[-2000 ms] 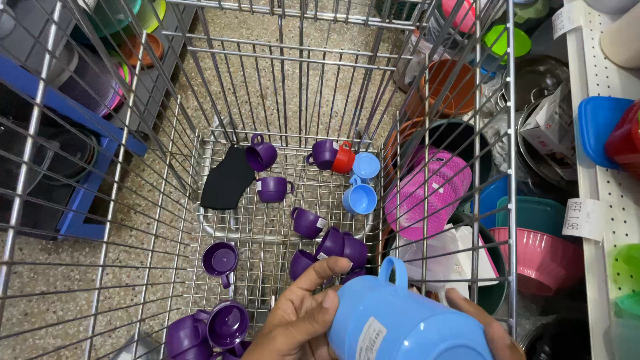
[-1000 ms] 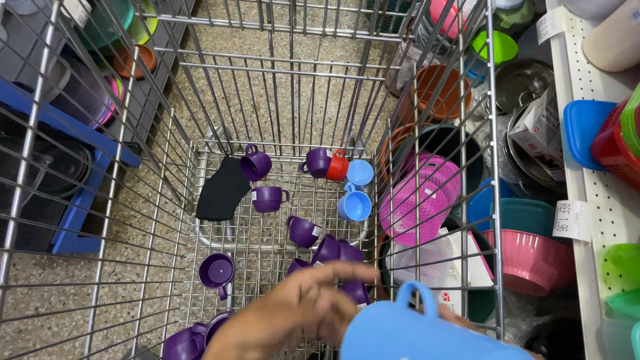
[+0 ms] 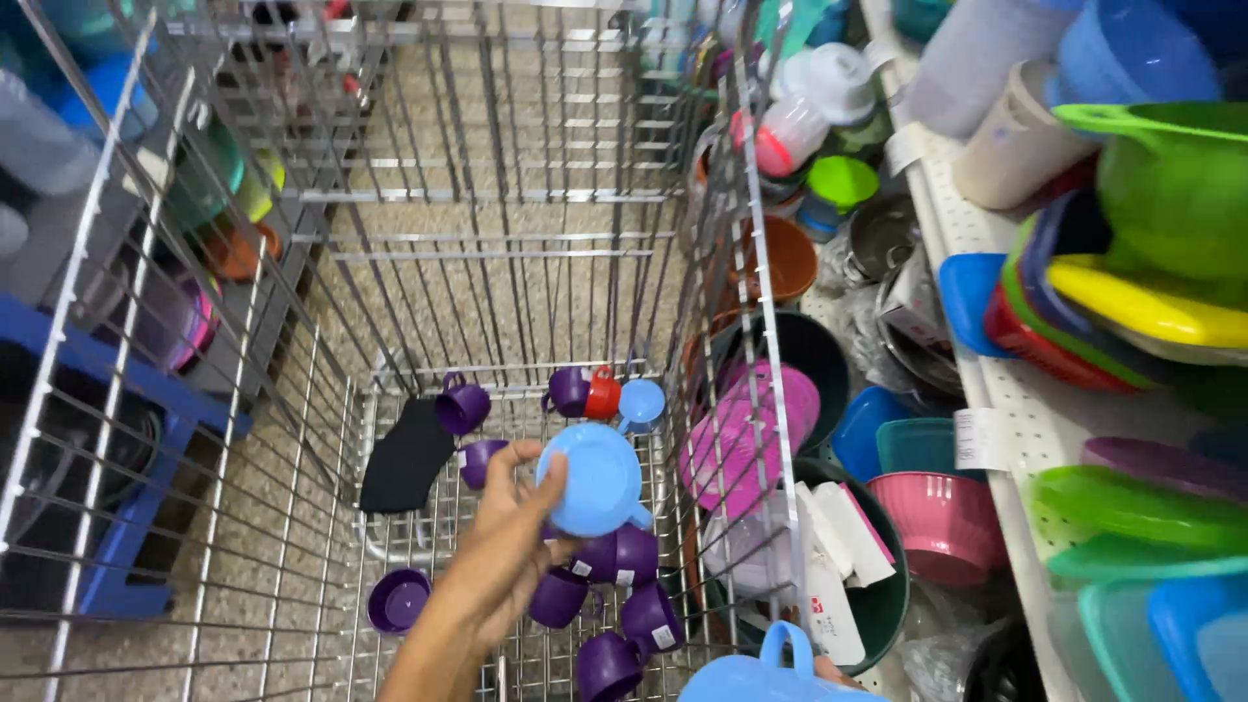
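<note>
My left hand reaches into a wire shopping cart and grips a light blue plastic cup between thumb and fingers, its round face toward me. At the bottom edge, my right hand, mostly hidden, holds another light blue cup with its handle up. Several purple cups lie on the cart's wire floor, some bearing labels. Near the far end sit a red cup and a light blue cup. A black flat piece lies at the floor's left.
Right of the cart stand a dark green tub, a magenta basket and a pink bowl. A white perforated shelf holds stacked plastic bowls and containers. A blue frame stands left of the cart.
My left hand has moved away from the cup at my right hand, farther into the cart, and now holds a light blue cup. The view has shifted.
</note>
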